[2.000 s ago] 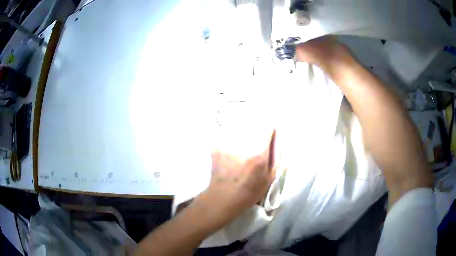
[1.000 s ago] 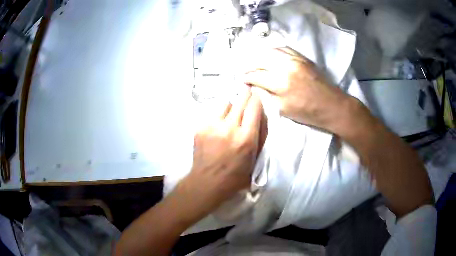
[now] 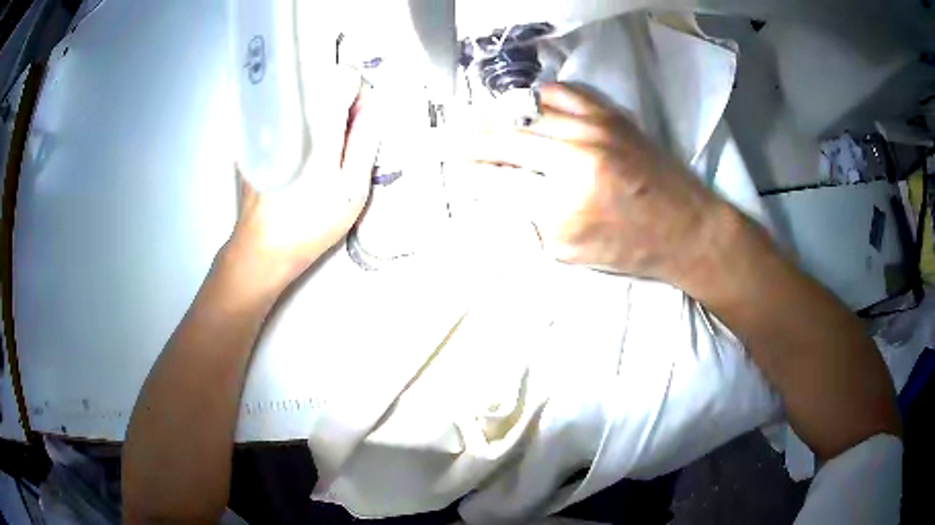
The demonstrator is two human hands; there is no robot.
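A white garment piece point(image 3: 625, 349) runs from beside the presser foot and needle area point(image 3: 513, 77) down over the table's front edge, its lower part bunched. My right hand point(image 3: 615, 195) lies on the cloth just below and right of the presser foot, its fingertips curled onto the cloth and washed out by glare. My left hand point(image 3: 308, 210) is left of the needle, partly behind the white work lamp point(image 3: 269, 103). Its fingers are washed out, and whether it grips anything cannot be told.
The white table point(image 3: 113, 256) has a wood edge at the far left and a printed scale along its front. The off-white sewing machine head point(image 3: 820, 72) stands at the upper right. Small items and a yellow piece point(image 3: 920, 220) are at the right end.
My left hand has moved from beside my right hand to the left and up, under the lamp, which now shows. The cloth's lower part is more spread out. My right hand stays near the presser foot.
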